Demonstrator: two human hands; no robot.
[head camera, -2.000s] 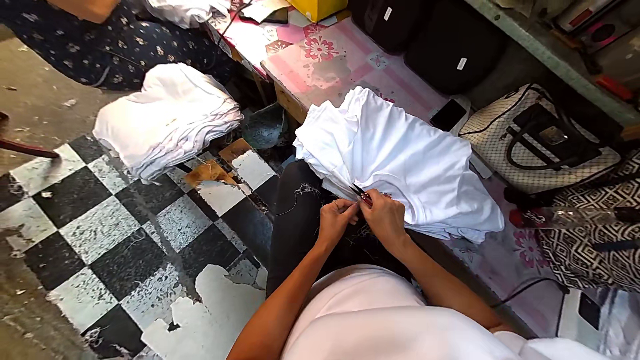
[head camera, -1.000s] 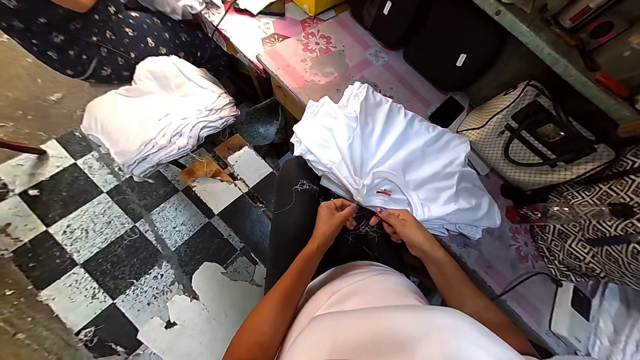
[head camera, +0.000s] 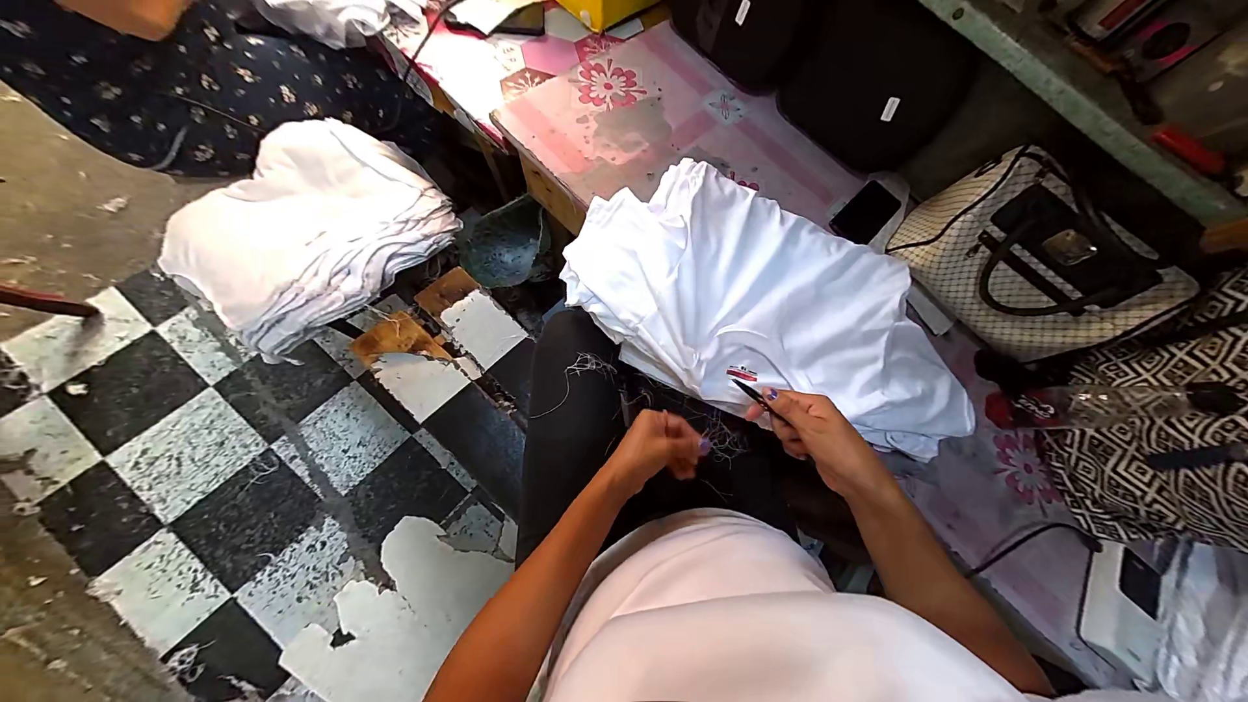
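A pile of white garments (head camera: 760, 283) lies on the table's edge in front of me, a small printed label (head camera: 742, 373) showing at its near side. My right hand (head camera: 804, 424) holds a small dark pointed tool (head camera: 751, 393), perhaps thread snips, its tip beside that label. My left hand (head camera: 663, 453) is above my lap, away from the cloth, with its fingers curled; whether it holds a thread I cannot tell. Loose thread ends (head camera: 721, 444) lie between the hands, and more threads (head camera: 588, 365) cling to my dark trouser leg.
Another stack of white cloth (head camera: 312, 234) sits at the left, by a person in dark floral fabric (head camera: 244, 88). On the patterned table (head camera: 673, 107) are a phone (head camera: 866, 212), a checked handbag (head camera: 1043, 253) and a plastic bottle (head camera: 1102, 402). A dark bucket-like container (head camera: 507, 244) stands below the table corner.
My hands were close together at the cloth's near edge two seconds ago and are now farther apart. The label, hidden then, is in sight. The dark tool now points up at the label.
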